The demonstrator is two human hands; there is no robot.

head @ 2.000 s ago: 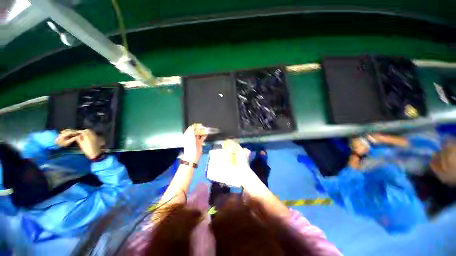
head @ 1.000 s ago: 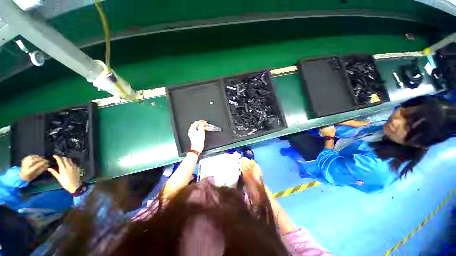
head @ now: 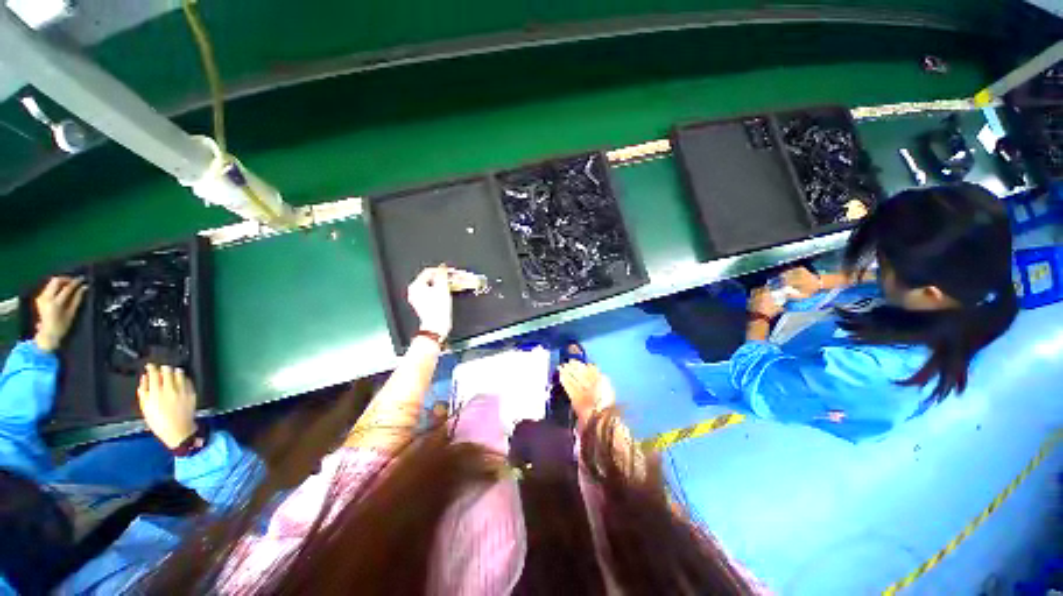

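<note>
My left hand (head: 431,303) is over the empty left half of the middle black divided tray (head: 434,224), with a small pale piece (head: 469,283) pinched at the fingertips. The tray's right half holds a loose heap of glossy black parts (head: 565,227). A tiny white speck lies in the left half. My right hand (head: 585,389) is below the tray, off the bench, fingers curled. A flat white thing (head: 501,384) is to its left, partly hidden by hair; whether my hand grips anything is unclear.
More divided trays with black parts lie on the bench at left (head: 201,338) and right (head: 746,192). A seated person in blue (head: 816,378) is at right; another person's hands (head: 169,404) are at the left tray. A white post (head: 128,128) slants above.
The view has shifted, so the trays show differently. My left hand stays over the tray with the pale piece. My right hand has come off the white thing to its right side. The left person's hands have spread apart.
</note>
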